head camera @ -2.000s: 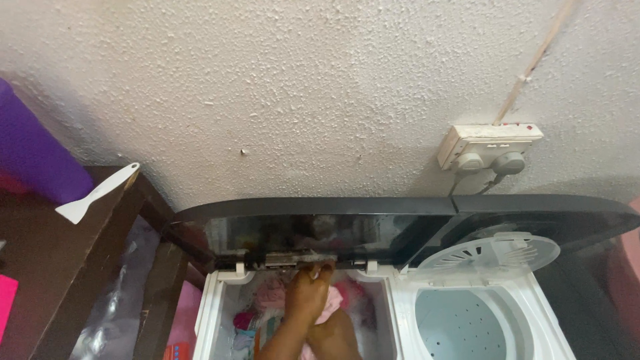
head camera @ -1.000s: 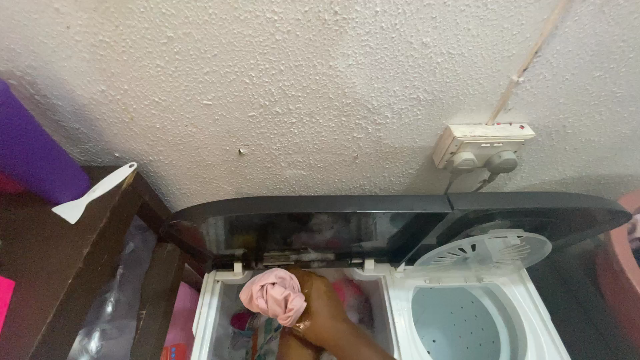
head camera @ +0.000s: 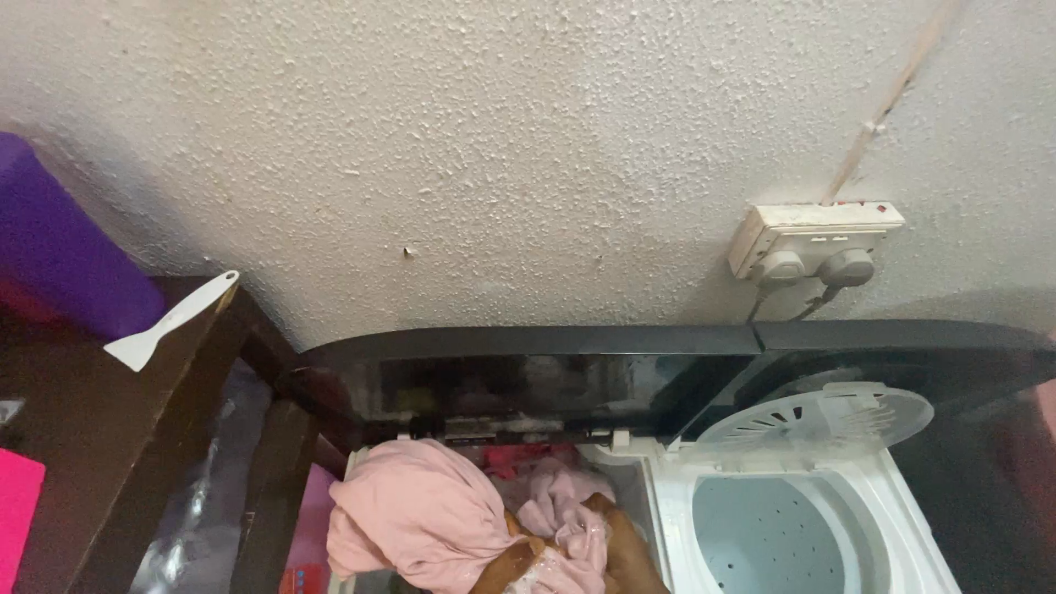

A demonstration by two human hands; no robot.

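Both hands are low in the view, over the wash tub of a twin-tub washing machine. A wet pink cloth is bunched up, its larger part draped at the tub's left side. My left hand grips the cloth near its middle, with suds on it. My right hand is closed on the cloth's wet, twisted part at the right; its fingers are partly covered. Behind the hands, a red cloth lies at the back of the tub.
To the right is the perforated spin tub, its clear inner lid raised. Dark outer lids stand up by the wall, under a socket with two plugs. At left, a dark wooden shelf holds a white scraper and a purple container.
The pink cloth, a tight bunch in the tub one second ago, is now spread wider and reaches over the tub's left side. My hands have moved apart somewhat.
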